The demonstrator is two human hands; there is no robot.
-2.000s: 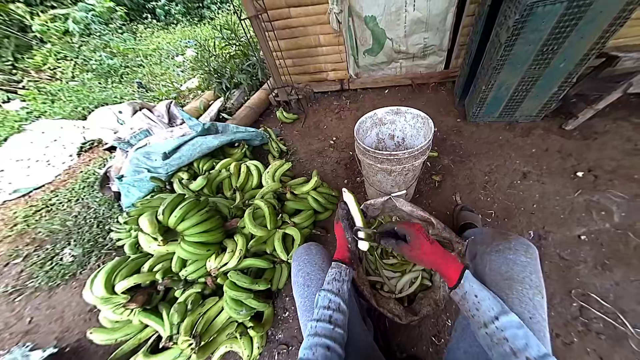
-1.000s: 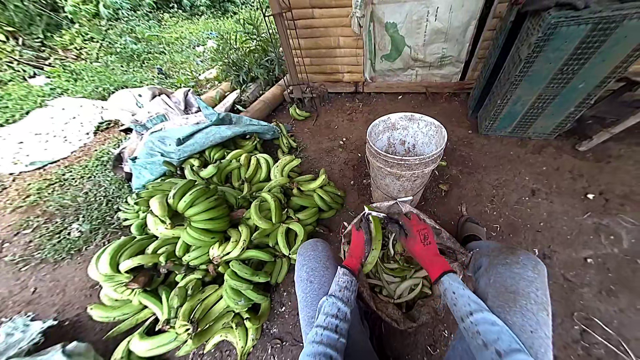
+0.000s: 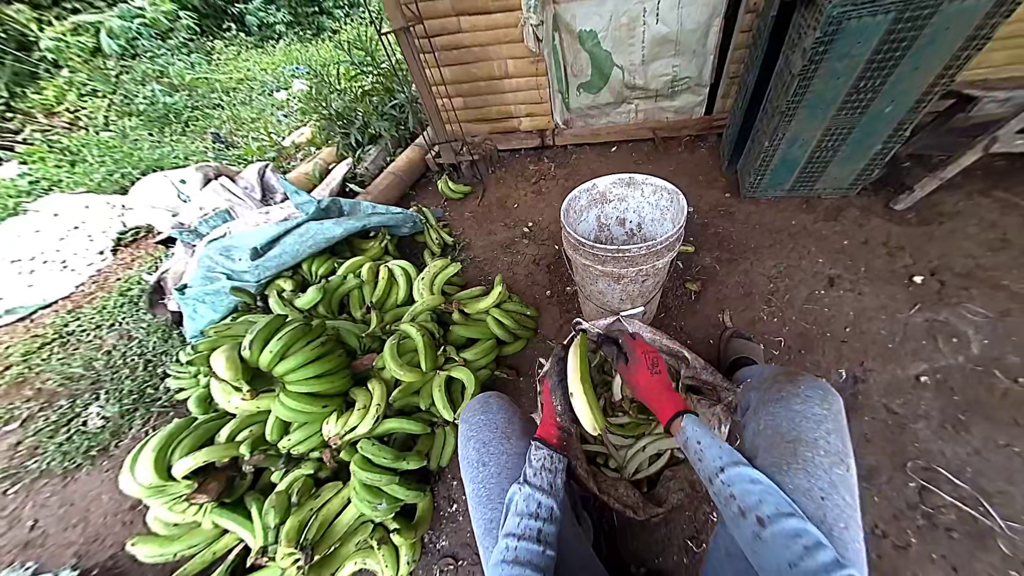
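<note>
My left hand, in a red and black glove, is closed on a partly peeled green banana, which stands nearly upright over the sack. Close by on the right is my right hand, gloved alike, its fingers curled at the fruit's upper part; a small pale blade-like piece shows just beyond them, and what these fingers grip is hidden. Between my knees the open woven sack holds many green peel strips. A dirty white bucket stands right beyond the sack.
A large heap of green bananas lies left of my knee, partly under a blue-green tarp. Stacked plastic crates stand back right, beside a bamboo wall. Bamboo poles lie at the back left, and a wire on the soil at right.
The banana in my left hand shows more pale flesh than one second ago. My right hand has moved up to the fruit's upper part. The bucket and the heap have stayed in place.
</note>
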